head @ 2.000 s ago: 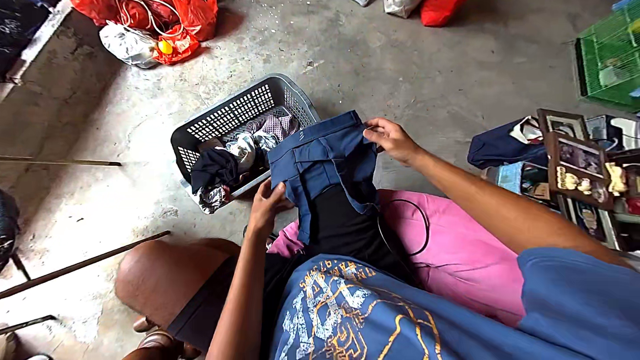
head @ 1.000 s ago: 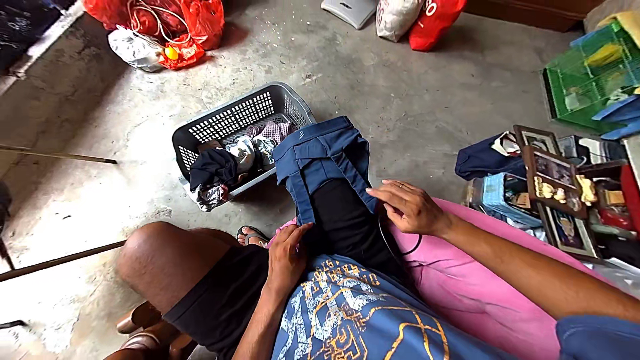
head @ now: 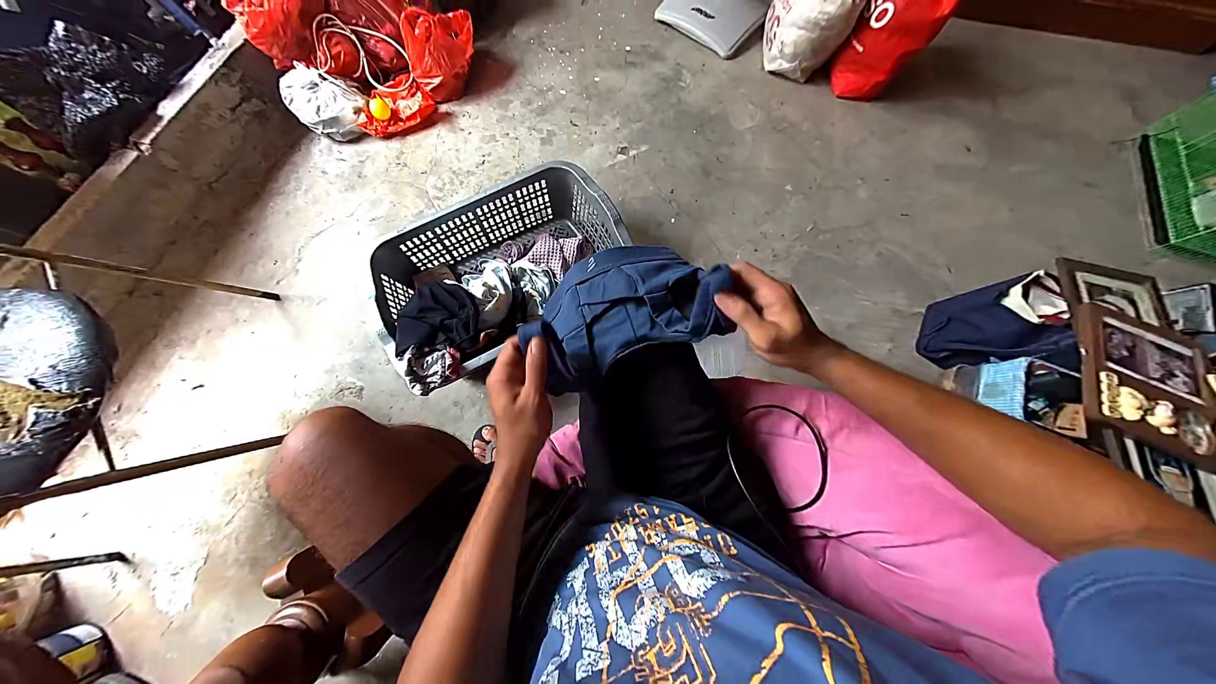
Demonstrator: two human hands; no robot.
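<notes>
A navy blue cloth garment point(head: 627, 299) with pleats or folds is stretched between my hands above my lap. My left hand point(head: 522, 394) grips its left end between thumb and fingers. Its right end is pinched in my right hand point(head: 774, 318). The garment partly overlaps the near right corner of a grey perforated plastic laundry basket point(head: 594, 190), which holds crumpled clothes point(head: 437, 318), dark, patterned and checked. Black cloth point(head: 660, 427) lies over my lap just below the garment, with a thin black cord loop point(head: 825, 456) beside it on pink cloth point(head: 883, 503).
Red plastic bags point(head: 437, 57) lie at the upper left. A white bag point(head: 807, 33), a red bag point(head: 888, 47) and a grey flat object point(head: 712, 21) are at the top. Picture frames point(head: 1092, 380) and a green wire cage point(head: 1178, 180) stand right. Thin poles point(head: 190, 456) extend from the left.
My hands have moved up and apart from the lower part of the garment to its two ends. Its long straps or edges, hanging toward my lap before, are now gathered up.
</notes>
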